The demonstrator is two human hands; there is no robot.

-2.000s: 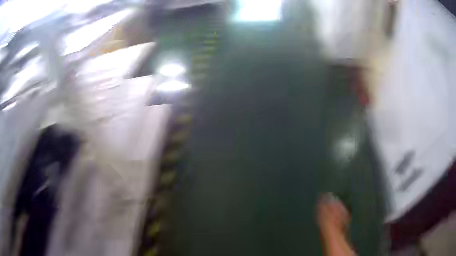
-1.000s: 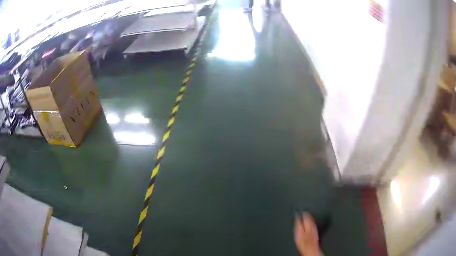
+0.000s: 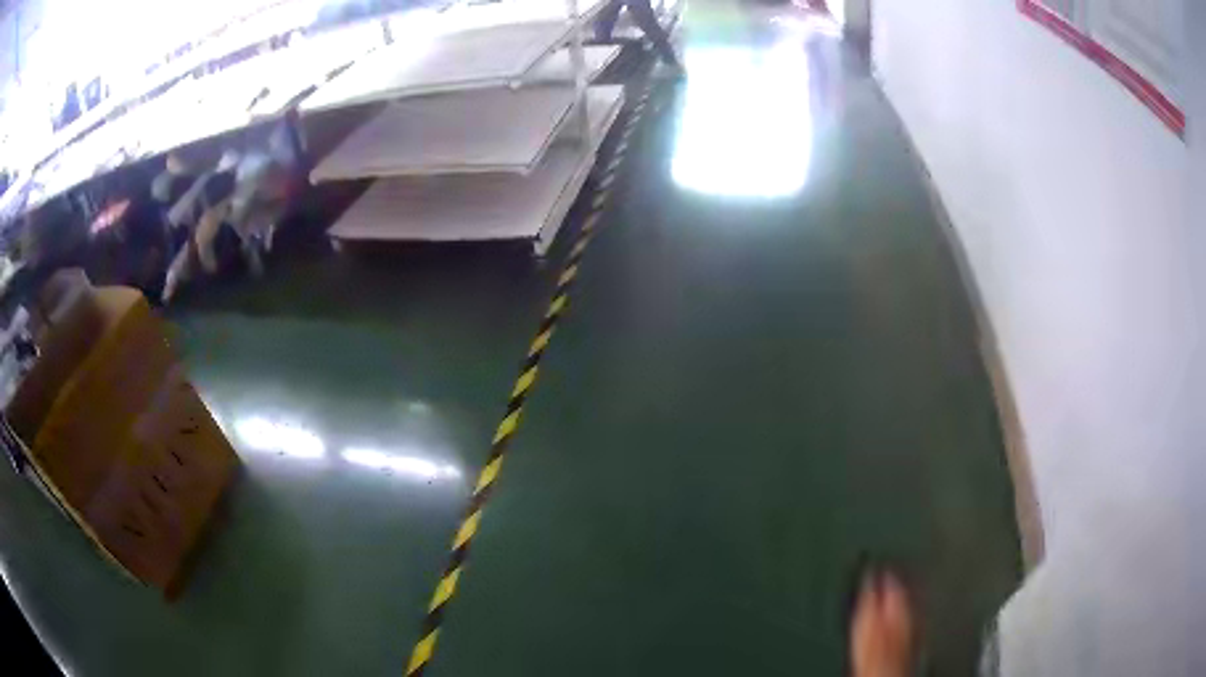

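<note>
One bare hand, which looks like my right hand (image 3: 882, 622), shows at the bottom right over the floor. It is small, blurred and cut off by the lower edge. Its fingers and anything in them cannot be made out. My left hand is not in view. Nearest in front of me is the green floor (image 3: 688, 437) with a yellow-and-black marking tape (image 3: 507, 426) running away from me. A brown carton (image 3: 139, 456) with dark lettering stands at the left.
A white wall (image 3: 1045, 265) with a red-edged panel (image 3: 1118, 60) runs along the right. Pale shelving (image 3: 443, 205) stands at upper left beside the tape. Blurred items lie left of it. A person's legs (image 3: 638, 27) show at the top.
The view has moved forward along the floor. The carton and shelving appear nearer, and the white layers at lower left have left the view. A person's legs now show beside the shelving.
</note>
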